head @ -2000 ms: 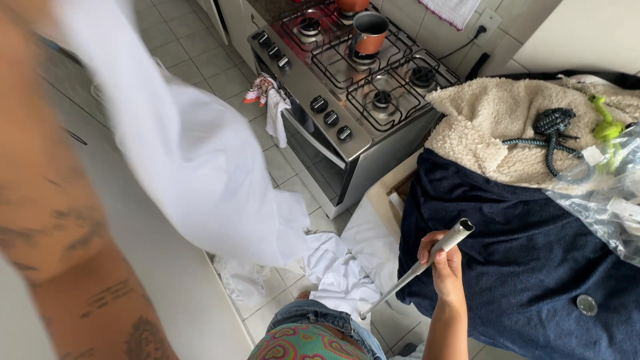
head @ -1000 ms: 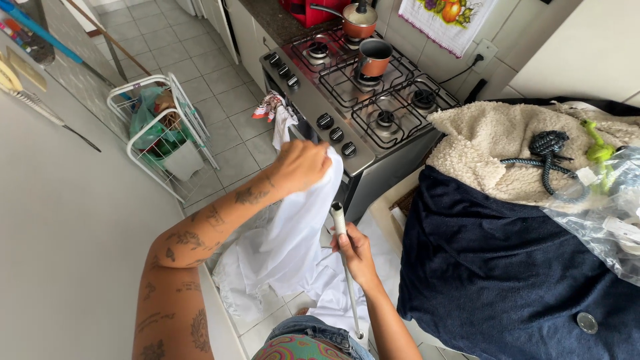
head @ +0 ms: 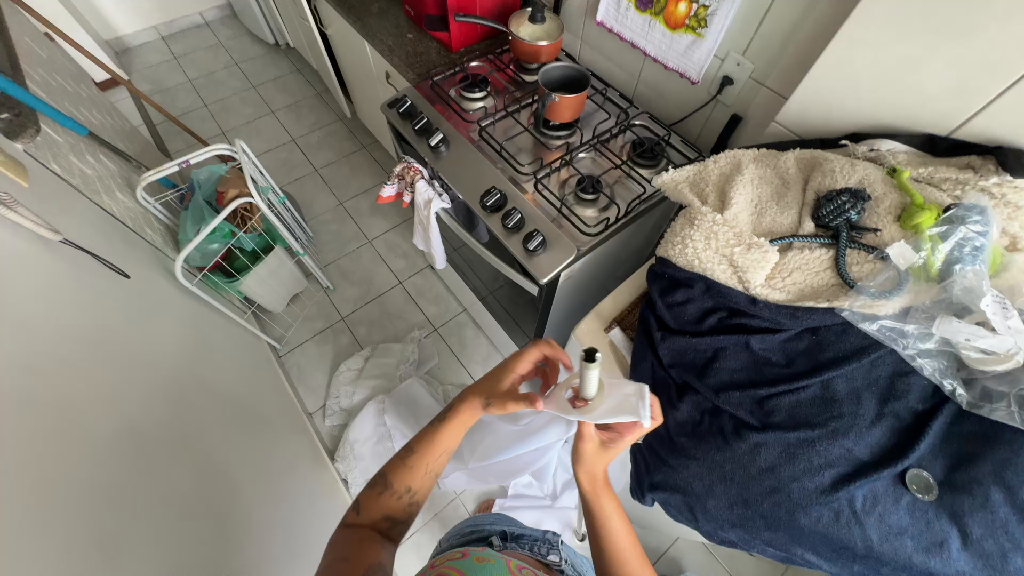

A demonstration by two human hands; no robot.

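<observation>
A white curtain (head: pixel 512 440) hangs below my hands and spreads down onto the tiled floor. Its top band (head: pixel 620 402) has a ring-shaped eyelet, and the end of a pale metal curtain rod (head: pixel 590 374) stands up through or against that eyelet. My left hand (head: pixel 524 380) pinches the band's left edge between thumb and fingers. My right hand (head: pixel 612 436) is under the band, gripping its right part close to the rod; whether it also grips the rod is hidden by the fabric. Lower down, the rod's other end shows near the denim shorts.
Ahead stands a gas stove (head: pixel 520 216) with a saucepan (head: pixel 563 92) and a lidded pot (head: pixel 535 36). A white wire rack (head: pixel 240 240) holds bags at left, beside a pale surface (head: pixel 144 416). Navy fabric (head: pixel 768 408), fleece (head: pixel 736 216) and a plastic bag (head: pixel 944 320) lie at right.
My left hand has come down from above, bringing the curtain's band to the rod end. The rod, slanted two seconds ago, now stands more upright, with the eyelet around or beside its tip.
</observation>
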